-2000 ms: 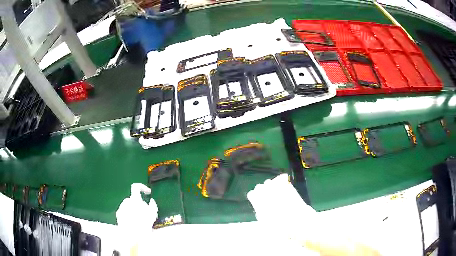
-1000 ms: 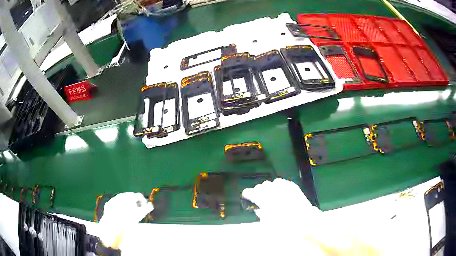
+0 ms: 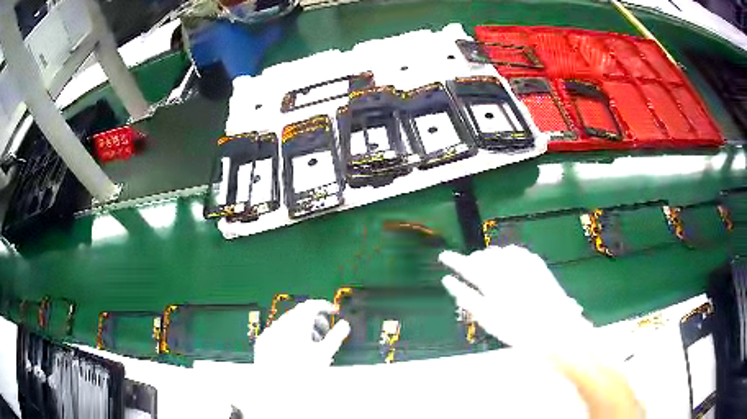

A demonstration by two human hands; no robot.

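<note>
My left hand (image 3: 299,337), in a white glove, rests at the belt's near edge among phone middle frames lying in a row. Its fingertips touch the end of one phone middle frame (image 3: 352,304); whether they grip it is unclear. My right hand (image 3: 520,296), also in a white glove, reaches over the belt to the right of centre. A motion-blurred phone middle frame (image 3: 409,239) with an orange edge is at its fingertips and appears held. Below it, another frame with its window end (image 3: 468,324) lies partly under the right hand.
The green belt (image 3: 270,274) carries more frames at both sides and a dark crosswise strip. Beyond are a white tray (image 3: 368,195) with stacked frames, a red tray (image 3: 659,106), a blue bin (image 3: 233,45) and a red sign (image 3: 115,142). Packed black trays (image 3: 70,380) stand lower left.
My left hand has moved right along the belt, and frames now lie in a row to its left. My right hand has moved up and right. The upper loose frame is now blurred.
</note>
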